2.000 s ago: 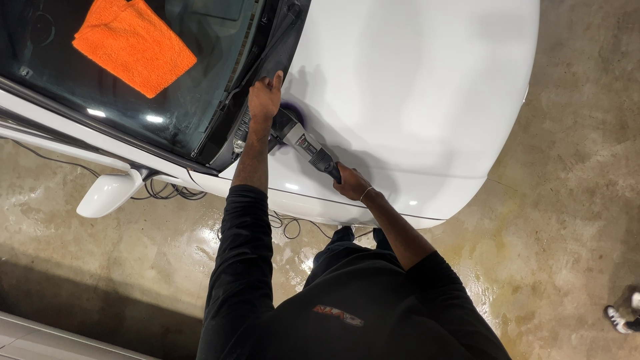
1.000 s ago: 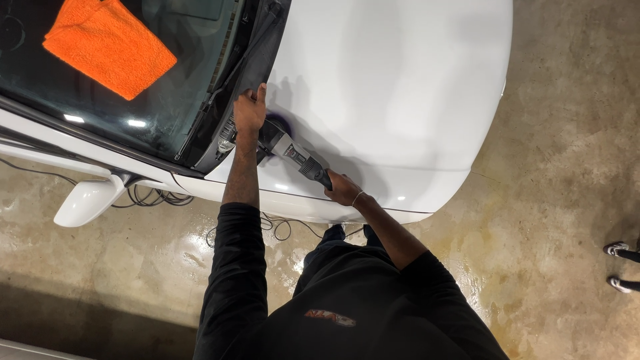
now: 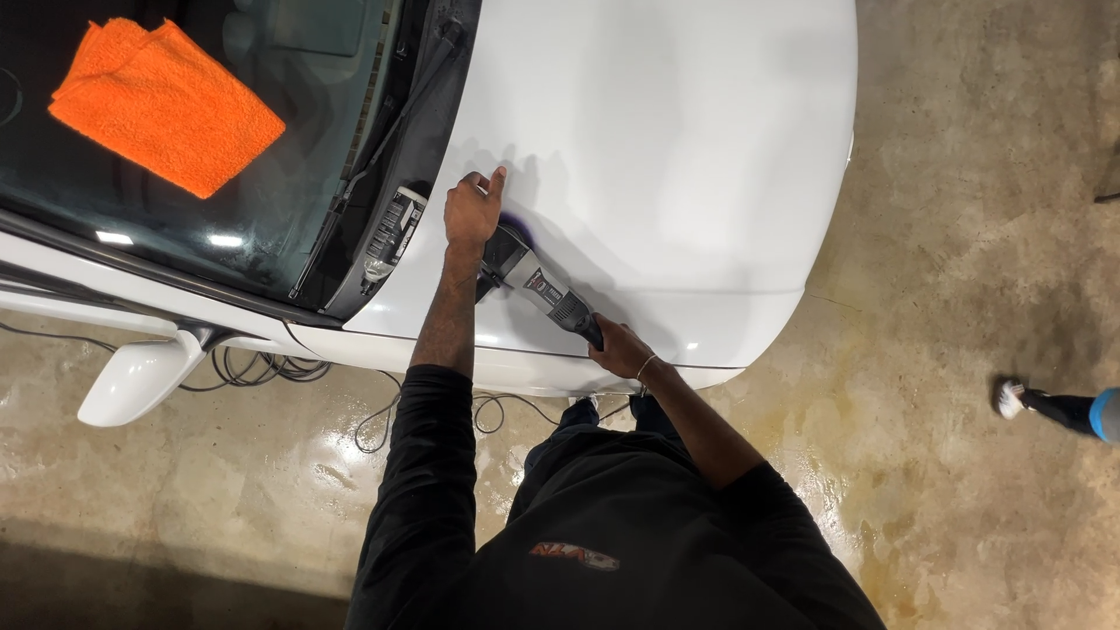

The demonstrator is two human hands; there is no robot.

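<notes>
A rotary-type car polisher with a grey and black body and a purple-edged pad rests on the white car hood. My right hand is closed around its black rear handle. At the head end is my left hand, with fingers curled and thumb raised; its underside is hidden, so a grip on the tool cannot be made out. Left of my left forearm, a bottle with a dark label lies on the black cowl by the windshield wiper.
A folded orange microfiber towel lies on the windshield. The white side mirror juts out at lower left. Black cable lies coiled on the concrete floor. Another person's leg shows at far right.
Both my hands and the polisher have moved away from the windshield, toward the car's front. The bottle on the cowl shows more fully. The other person's feet have changed position.
</notes>
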